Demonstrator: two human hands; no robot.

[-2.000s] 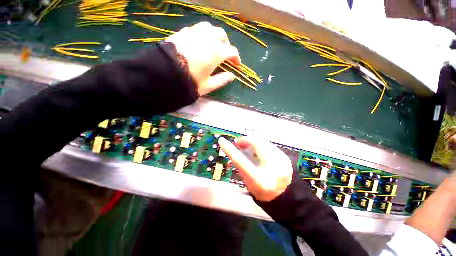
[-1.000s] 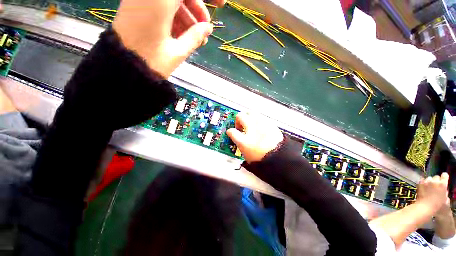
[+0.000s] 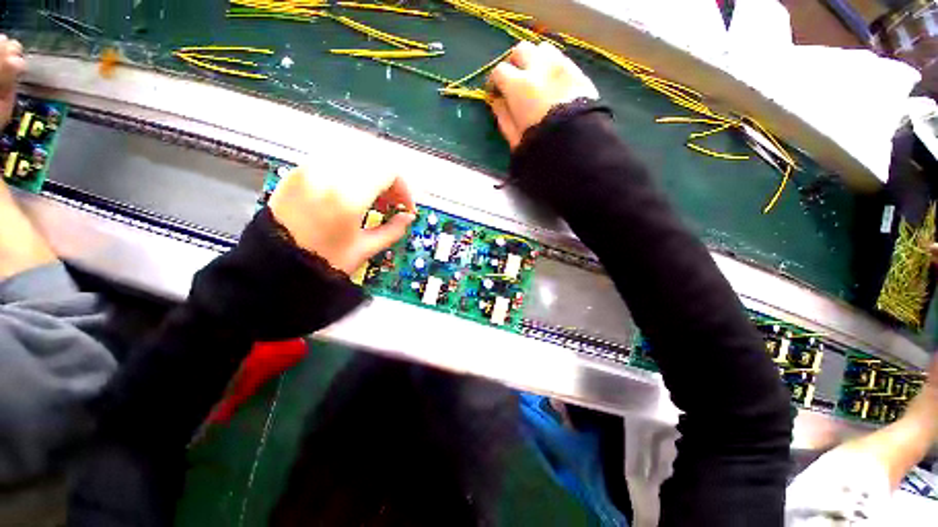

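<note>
A green circuit board panel [image 3: 453,270] crowded with parts lies between the conveyor rails. My left hand [image 3: 334,214] is over its left part, thumb and fingertips close together at the board surface; whether they hold a wire cannot be seen. My right hand [image 3: 540,91] is on the green bench top behind the rail, fingertips down on a small pile of yellow wires [image 3: 465,93]. The hand covers most of that pile, so its grip is hidden.
More yellow wires [image 3: 221,62] lie along the bench. Other boards [image 3: 882,389] sit on the conveyor [image 3: 154,154] to both sides. A black bin [image 3: 893,252] holds yellow-green wires at right. Other people's arms [image 3: 874,463] reach in at both sides.
My right hand has moved from the board up to the wires on the bench. My left hand, which held wires earlier, has come down from the bench side to the board. The board has shifted left from the right-hand boards.
</note>
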